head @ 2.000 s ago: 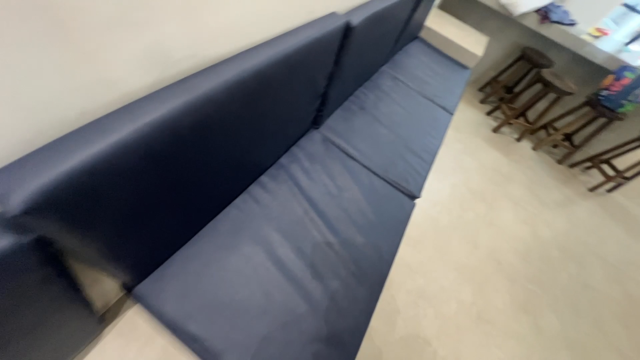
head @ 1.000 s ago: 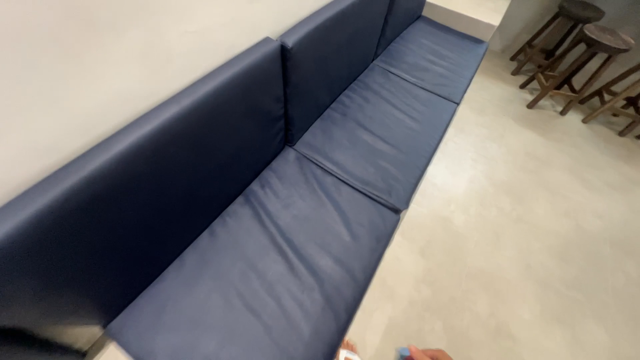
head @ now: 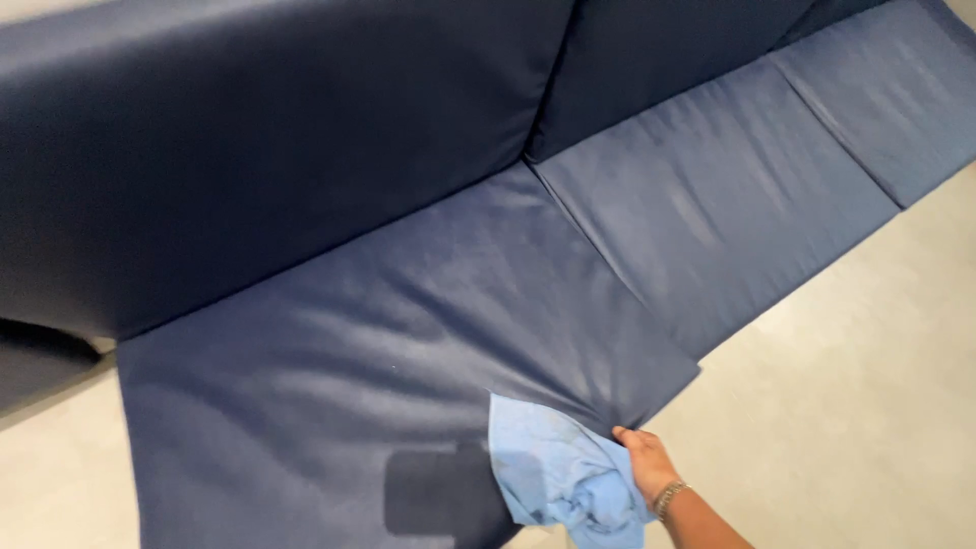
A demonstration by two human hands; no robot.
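Note:
A navy seat cushion point(head: 320, 381) with a smooth, leather-like cover lies along the bench, creased toward its front edge. At that edge is my right hand point(head: 644, 461), with a metal bracelet or watch band on the wrist. It holds a light blue cloth point(head: 534, 442), partly spread over the cushion edge and bunched beside the palm. The fingertips touch the cushion's edge, and some fingers are hidden. My left hand does not show.
More navy seat cushions point(head: 724, 198) continue to the upper right. Tall navy back cushions point(head: 267, 137) stand behind them. A pale smooth floor point(head: 839, 396) runs along the bench front. A dark shadow falls on the near cushion.
The view has moved closer to the near seat cushion. My right hand and the blue cloth, barely showing at the bottom a second ago, are now at the cushion's front edge.

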